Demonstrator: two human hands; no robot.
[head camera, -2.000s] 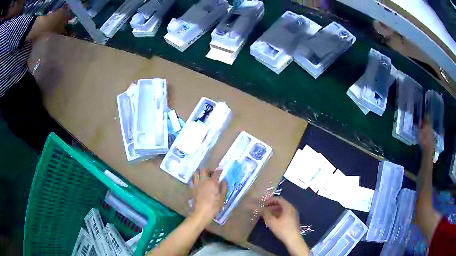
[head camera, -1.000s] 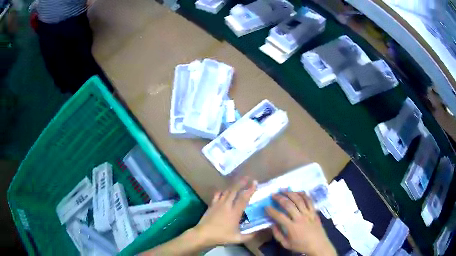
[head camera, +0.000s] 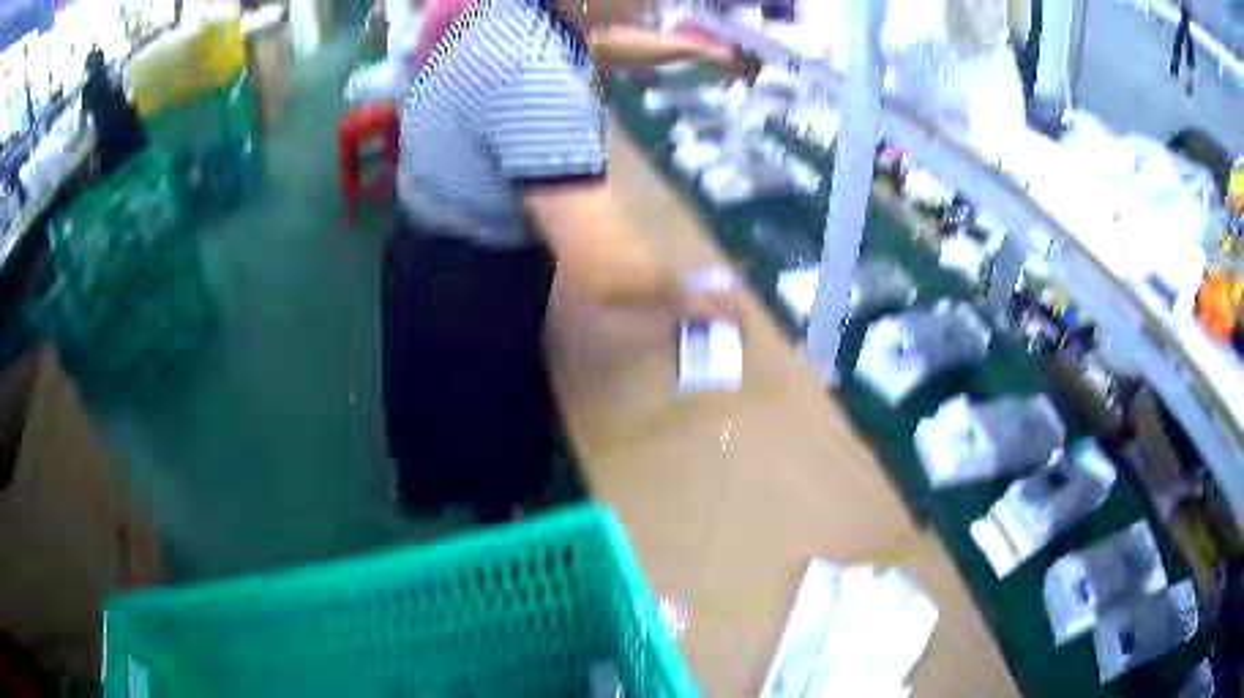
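Neither of my hands is in the picture. Nearest in front of me, white blister trays (head camera: 849, 634) lie on the brown cardboard-covered bench (head camera: 682, 477) at the bottom edge, blurred and partly cut off. A large green crate (head camera: 396, 607) stands beside the bench at the bottom left; its contents are mostly hidden. A small white pack with a dark patch (head camera: 709, 357) lies farther along the bench near another person's hand.
A person in a striped top (head camera: 471, 137) stands at the bench's left side. The green conveyor (head camera: 900, 430) carries spaced packs. A white post (head camera: 846, 191) and raised shelf (head camera: 1064, 232) stand right. A red stool (head camera: 366, 157) and green crates (head camera: 130, 246) stand behind.
The view has swung up and left, blurring the picture. Both my hands, the tray they were on, the leaflets and the dark mat have left the picture. The neighbouring person now shows larger.
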